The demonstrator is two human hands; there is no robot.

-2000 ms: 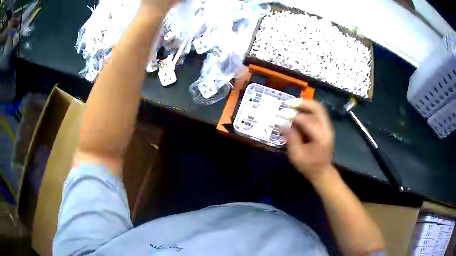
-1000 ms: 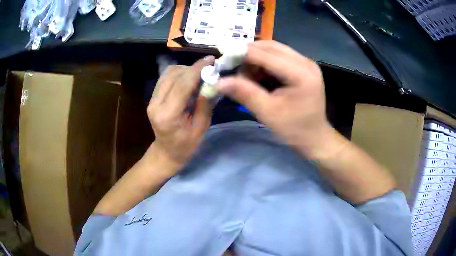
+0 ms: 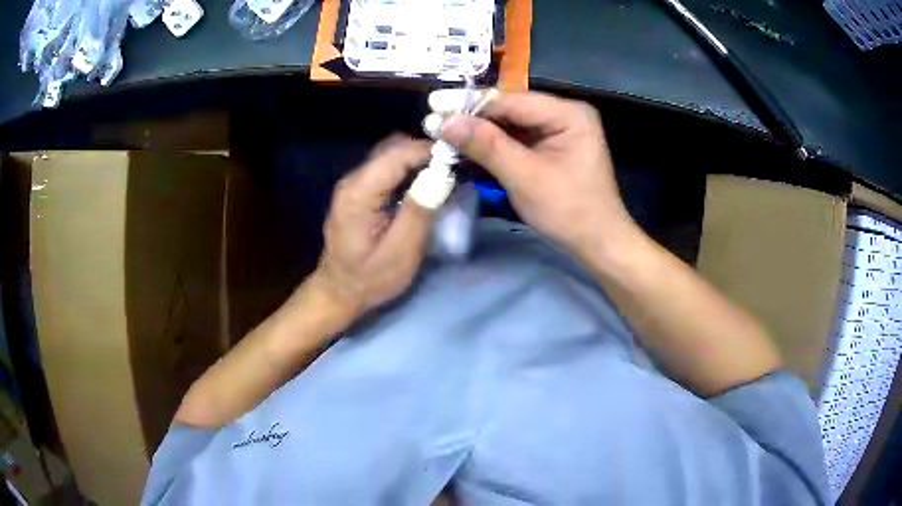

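The white slotted housing (image 3: 420, 38) sits in the orange fixture (image 3: 516, 44) at the bench's near edge. My left hand (image 3: 376, 222) and my right hand (image 3: 539, 153) are close together just in front of the fixture, with pale finger cots on thumb and fingertips. Between their fingertips they hold a small white component; its exact shape is hidden by the fingers. A blurred clear bag (image 3: 454, 229) hangs below it beside my left thumb.
Bagged components (image 3: 74, 44) lie at the upper left, with another clear bag (image 3: 272, 15) nearer the fixture. The mallet (image 3: 742, 84) lies right of the fixture. A perforated basket (image 3: 870, 20) is at the upper right. Cartons stand at left (image 3: 84, 296) and right (image 3: 771, 267).
Since two seconds ago, my left hand has come back from the bagged pile and my right hand has left the housing. Over the last second both stay together, and the bag now hangs below.
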